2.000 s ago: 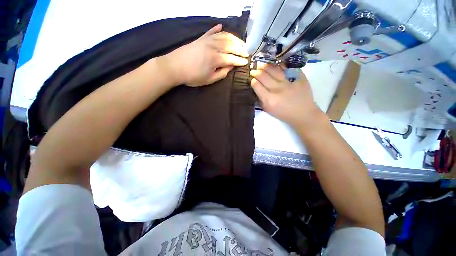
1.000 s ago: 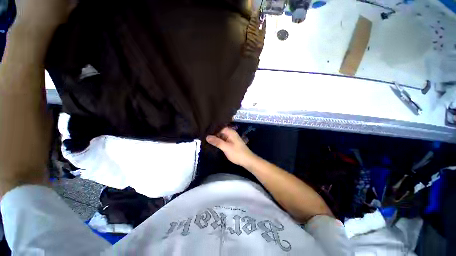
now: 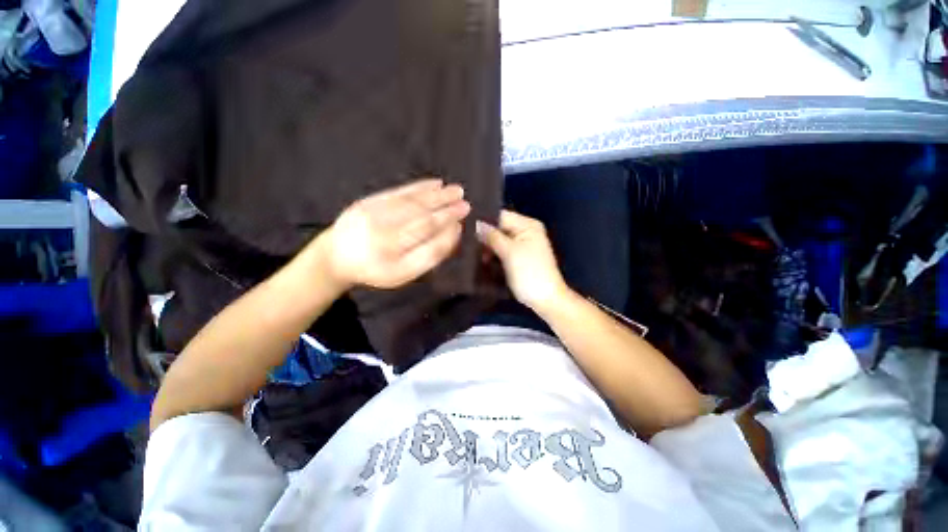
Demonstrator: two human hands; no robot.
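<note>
The dark brown garment panel [image 3: 322,114] lies over the white table's front edge and hangs towards my lap. My left hand [image 3: 400,234] rests on top of the cloth near its right side, palm down, fingers together and pointing right; I cannot tell whether it pinches any cloth. My right hand [image 3: 522,255] holds the garment's right edge between thumb and fingers, just right of my left hand. The needle and presser foot are out of view.
The white table [image 3: 644,68] has a silvery front edge [image 3: 707,133]. Silver thread snips [image 3: 832,50] and part of a tan cardboard strip [image 3: 690,7] lie on it. White cloth [image 3: 816,374] is beside my lap at the right. Blue plastic [image 3: 88,416] stands low at the left.
The view has tilted down. The garment has been turned and laid flatter, and its white pocketing is now mostly hidden. My left hand has come from the far left to the cloth's right side.
</note>
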